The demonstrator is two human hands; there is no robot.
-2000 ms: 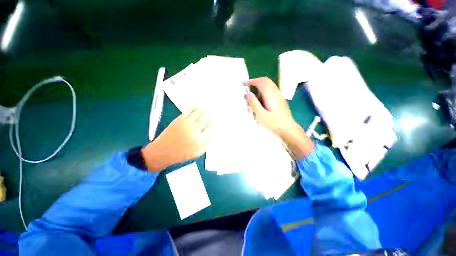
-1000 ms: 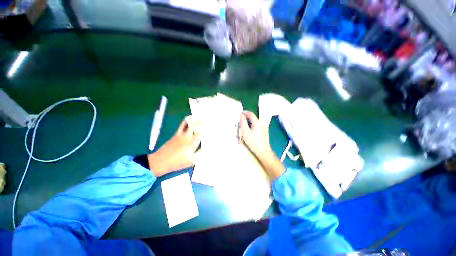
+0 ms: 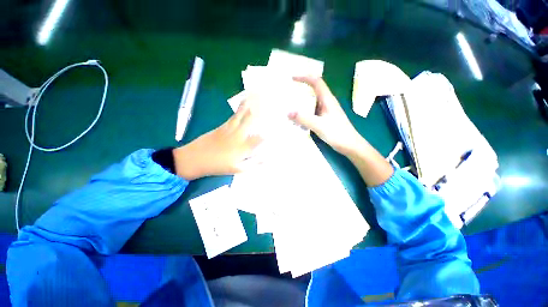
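A stack of white label sheets (image 3: 312, 210) lies fanned on the green bench in front of me, overexposed, its near end at the bench edge. My left hand (image 3: 231, 147) rests on the left side of the stack, fingers on the sheets. My right hand (image 3: 324, 117) is at the upper right part of the stack, thumb and fingers spread around the sheets' edge and gripping them. A small white paper slip (image 3: 218, 222) with faint print lies at the lower left of the stack.
A slim grey-white knife-like bar (image 3: 189, 99) lies left of the stack. A looped white cable (image 3: 103, 111) is at far left. At right are a clipboard with papers (image 3: 447, 120), a pen (image 3: 463, 158) on it, and a curved cream sheet (image 3: 375, 78). The green bench (image 3: 144, 126) has a near edge.
The view has tilted down, so the far side of the bench has left the picture. The sheets are fanned out differently, with upper ones sticking out at the top. Both hands remain on the stack.
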